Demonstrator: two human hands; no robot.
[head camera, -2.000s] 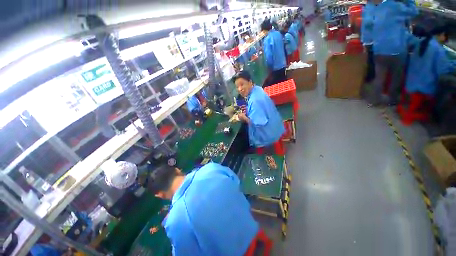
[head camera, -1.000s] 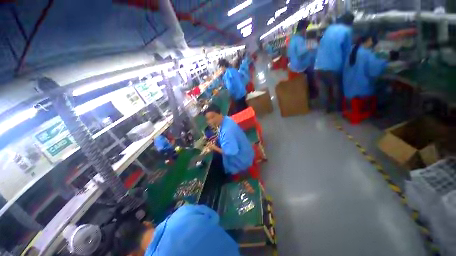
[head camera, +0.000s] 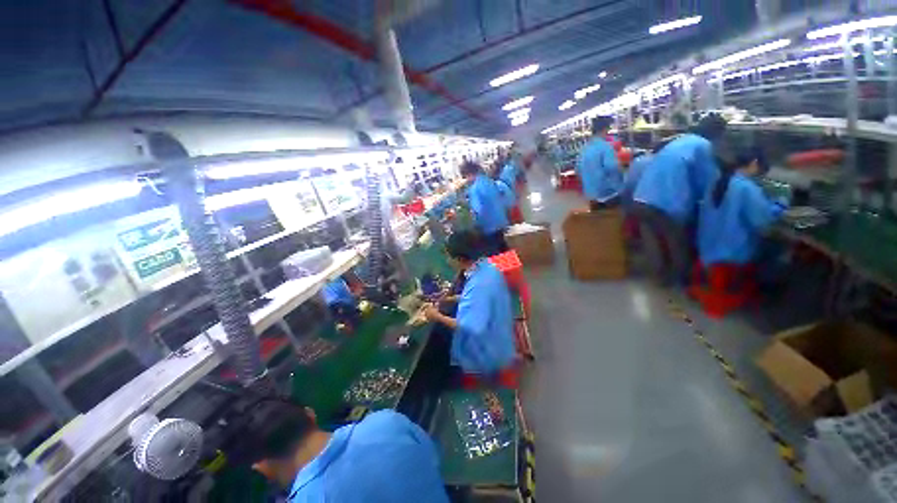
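Neither of my hands is in view. Nearest in front of me, a worker in a blue smock (head camera: 379, 462) bends over the bench at the bottom edge. Beyond, a seated worker (head camera: 484, 314) holds something small and pale at the green-matted bench (head camera: 339, 359). A heap of small metal parts (head camera: 376, 385) lies on the mat. A low side stand (head camera: 452, 432) with a green top bears rows of small silvery parts and some reddish ones (head camera: 493, 405).
A white fan (head camera: 169, 449) and grey ducts (head camera: 211, 265) stand along the left bench. An aisle with a yellow-and-black floor line (head camera: 733, 378) runs ahead. Open cartons (head camera: 811, 363), pale stacked trays (head camera: 866, 447) and several workers (head camera: 733, 221) are on the right.
The view has tilted up and swung right, showing more ceiling and right-hand benches. The seated worker's head has turned from me towards the bench. A standing worker on the right now leans over.
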